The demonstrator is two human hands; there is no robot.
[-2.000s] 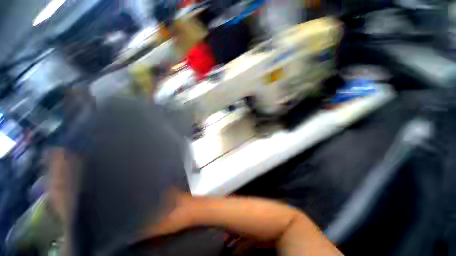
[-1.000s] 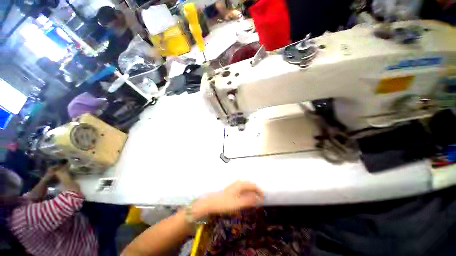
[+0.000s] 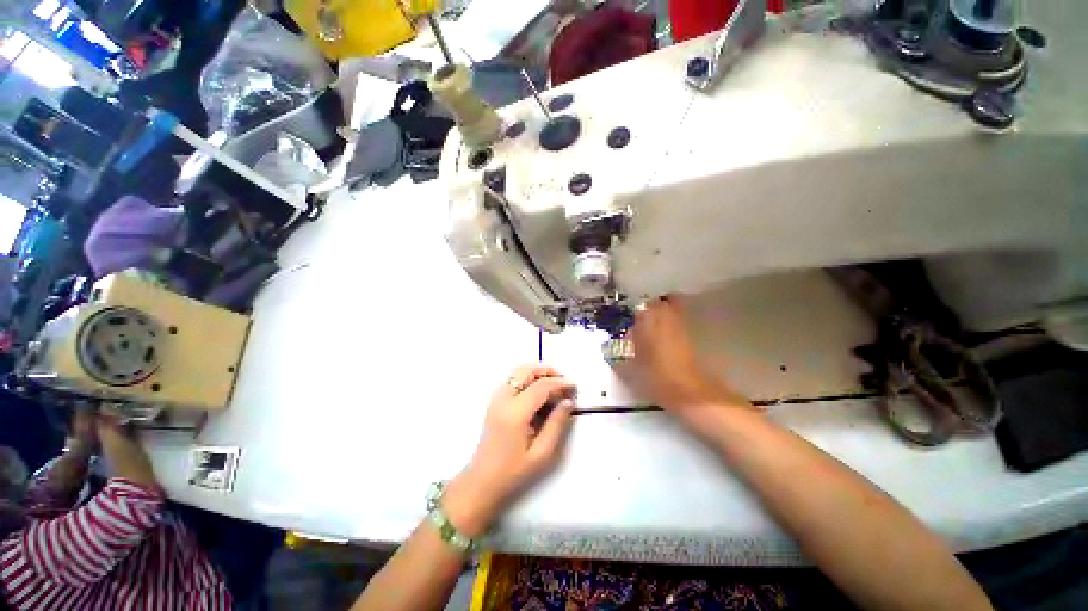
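The cream sewing machine [image 3: 764, 179] fills the upper right. My right hand [image 3: 668, 352] is at the needle area under the machine head, its fingertips close to the presser foot and a small metal part [image 3: 619, 349]; whether it grips anything cannot be told. My left hand [image 3: 525, 420] rests on the white table at the left edge of the machine bed [image 3: 787, 346], fingers bent and apart, with nothing seen in it. It wears a ring and a green bracelet. No cloth shows at the needle.
Scissors [image 3: 937, 376] lie on the bed at right, beside a dark flat pad [image 3: 1044, 406]. Another machine [image 3: 155, 340] and a person in a striped sleeve [image 3: 119, 543] are at left. Dark scraps [image 3: 400, 141] lie behind the head. Patterned cloth [image 3: 644, 587] is below the table edge.
The view has moved closer to the needle area. My left hand has moved from the table's front edge onto the table beside the bed. My right hand has come in under the machine head.
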